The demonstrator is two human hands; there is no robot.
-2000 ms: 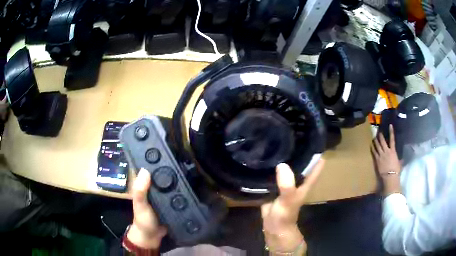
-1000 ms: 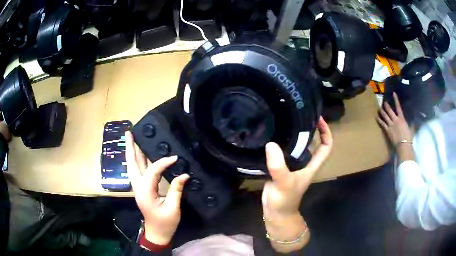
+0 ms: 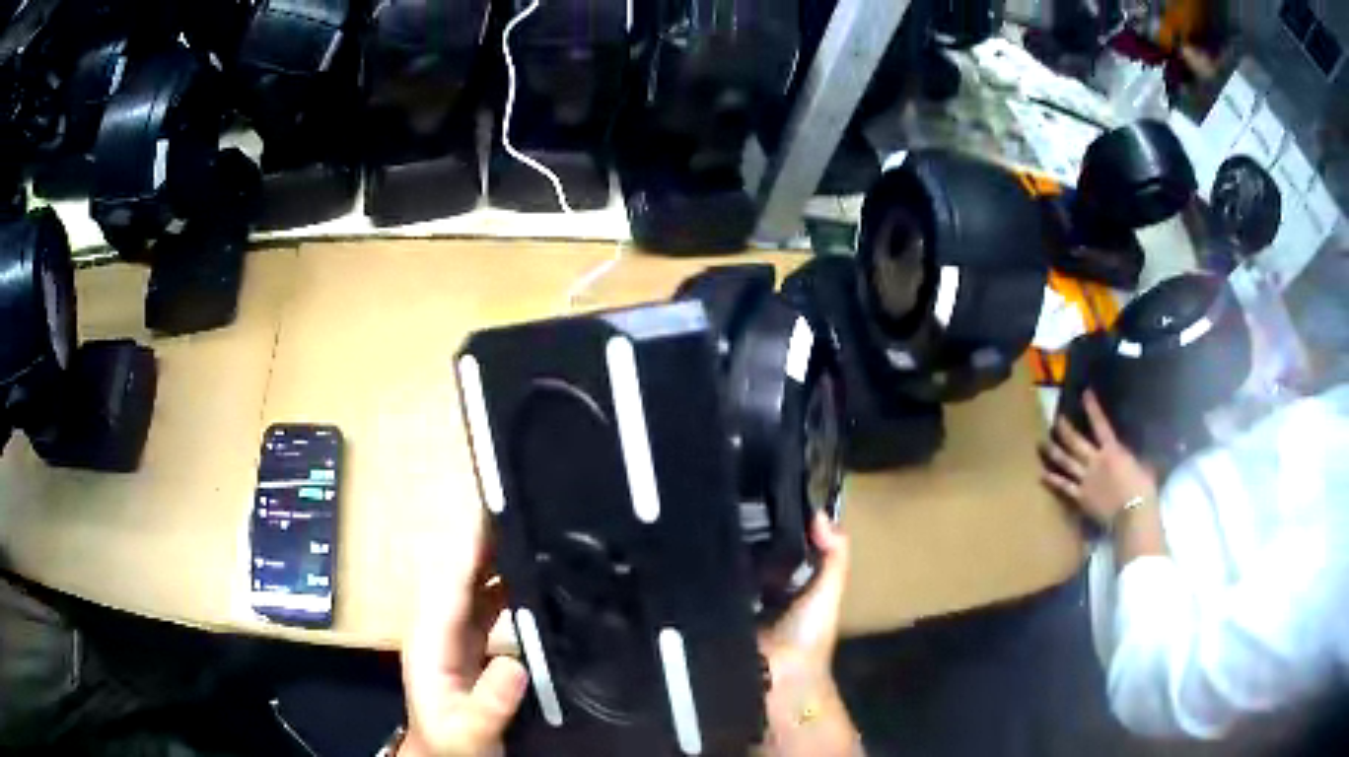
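Observation:
The portable fan (image 3: 784, 436) is tilted up off the bench, with the underside of its base (image 3: 614, 533) facing me. The underside is a black rectangle with four white strips and a recessed oval. The drum head lies to the right of the base, seen from its side. My left hand (image 3: 462, 651) grips the lower left edge of the base. My right hand (image 3: 811, 651) holds the fan low on the right, partly hidden behind the base and head.
A smartphone (image 3: 296, 525) with a lit list lies at left on the tan bench (image 3: 370, 340). Black fans stand left, right (image 3: 962, 266) and in the rack behind. A white cord (image 3: 514, 111) hangs down. A person's hand (image 3: 1102, 470) touches a fan (image 3: 1176, 348) at right.
The fan has been turned from its front face and control side to show the base's underside. My left hand, with fingers spread over the knobs before, now grips the base's edge.

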